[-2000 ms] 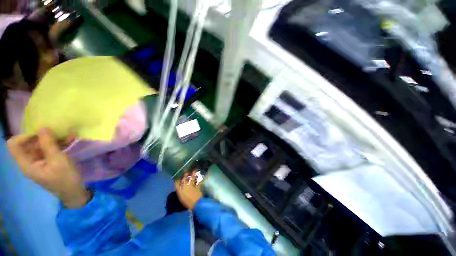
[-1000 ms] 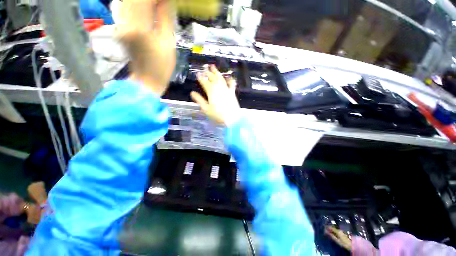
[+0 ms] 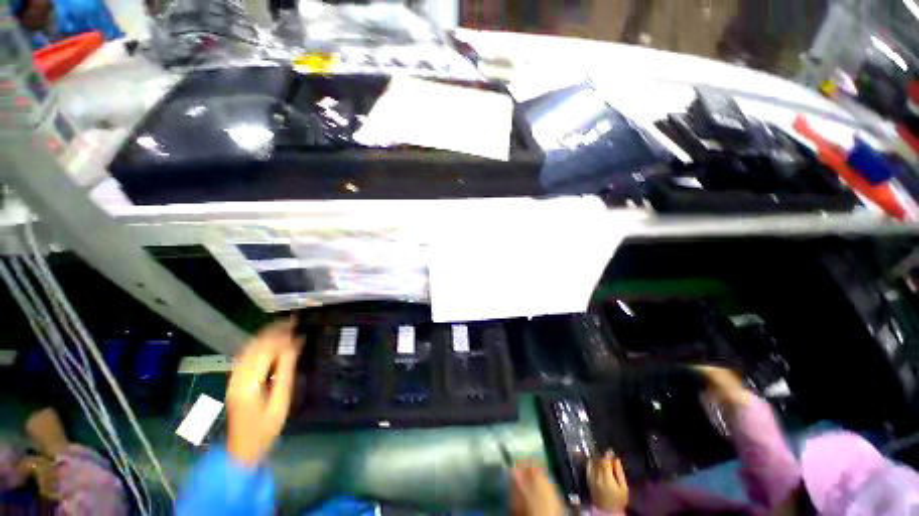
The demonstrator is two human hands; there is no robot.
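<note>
A black phone tray (image 3: 383, 414) lies on the green bench (image 3: 423, 464), with several dark phones in its slots; three show white labels. My left hand (image 3: 260, 388) is raised, blurred, at the tray's left end, fingers near the leftmost slot; whether it grips a phone cannot be told. My right hand (image 3: 534, 492) is small, blurred and cut off at the bottom edge; whether it holds anything cannot be told. A block with a white label (image 3: 200, 418) lies left of the tray. A white paper sheet (image 3: 443, 116) lies on a black tray on the upper shelf.
A white-edged shelf (image 3: 705, 224) crosses above the bench, bearing black trays and clear plastic. A printed page (image 3: 353, 267) and blank sheet (image 3: 514, 267) hang below. White cables (image 3: 76, 353) hang left. Pink-sleeved people's hands show at far left and right (image 3: 608, 482).
Both hands have come down from the shelf to the bench. The white sheet now shows on the shelf tray. The yellow sheet, in my left hand two seconds ago, is no longer seen there.
</note>
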